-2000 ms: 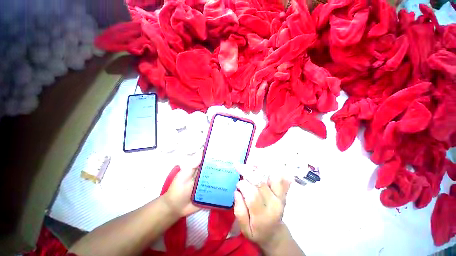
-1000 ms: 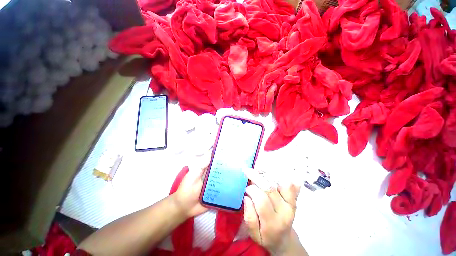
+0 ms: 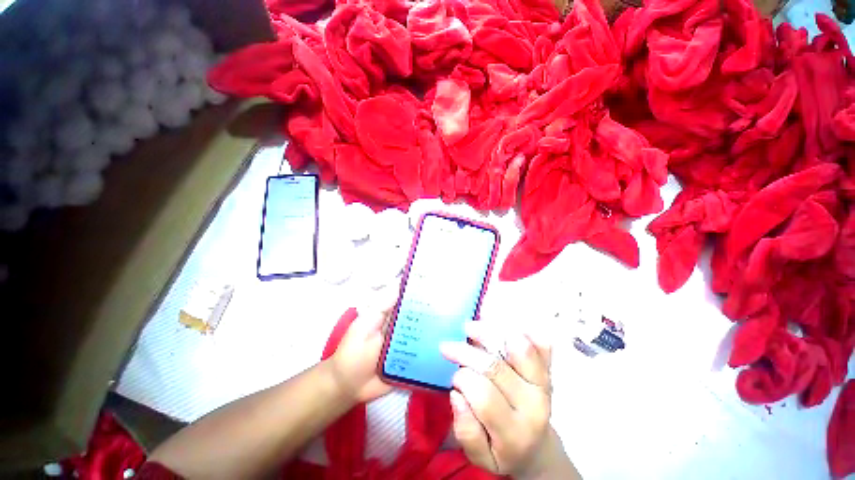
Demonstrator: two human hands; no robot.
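Observation:
My left hand (image 3: pixel 361 361) holds a smartphone with a pink-red edge (image 3: pixel 439 300) by its lower left side, its screen lit. My right hand (image 3: pixel 502 398) is over the phone's lower right, with a fingertip at the screen; it grips nothing that I can see. A red plush piece (image 3: pixel 427 436) lies below the phone, partly hidden by my hands and arm. A second smartphone with a dark edge (image 3: pixel 289 227) lies lit on the white sheeting to the left.
A big open carton (image 3: pixel 178 230) of white pompoms (image 3: pixel 112 103) stands at left. A heap of red plush pieces (image 3: pixel 403 131) spans the far and right side. A small tan-and-white packet (image 3: pixel 205 308) lies left, a small dark-labelled packet (image 3: pixel 605 336) right.
The view has shifted, so the table things sit farther right than two seconds ago. My right fingertip has moved slightly lower on the screen since one second ago. My left hand keeps holding the phone.

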